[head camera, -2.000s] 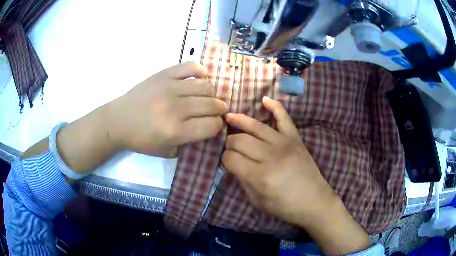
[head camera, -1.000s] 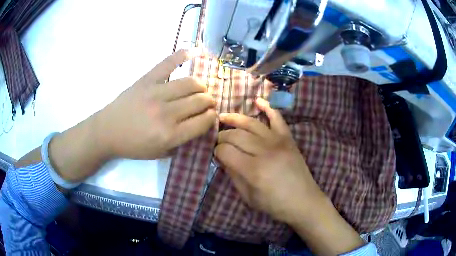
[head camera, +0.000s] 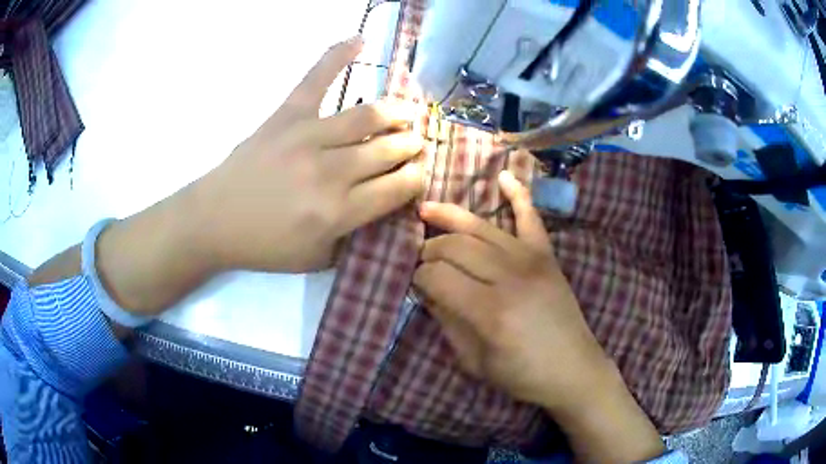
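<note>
A long plaid band strip (head camera: 349, 331) runs from the lit needle area down over the table's front edge. The wide plaid garment panel (head camera: 634, 281) lies to its right, with a thin pale layer between them below my hands. My left hand (head camera: 299, 172) presses flat on the band, fingertips close to the presser foot (head camera: 475, 104). My right hand (head camera: 507, 290) holds the panel's edge at the seam, its fingertips against the band just below the left fingers. The needle tip is not clearly visible.
The white sewing machine head (head camera: 580, 63) fills the top right. A black smartphone (head camera: 756, 290) lies right of the panel. Cut plaid strips (head camera: 43, 100) with loose threads lie at the far left. The ruler-marked table edge (head camera: 217, 358) runs along the front. Speckled floor shows lower right.
My left hand has moved up along the band, its fingers now nearer the presser foot. My right hand keeps nearly the same place at the seam. The camera view has shifted slightly.
</note>
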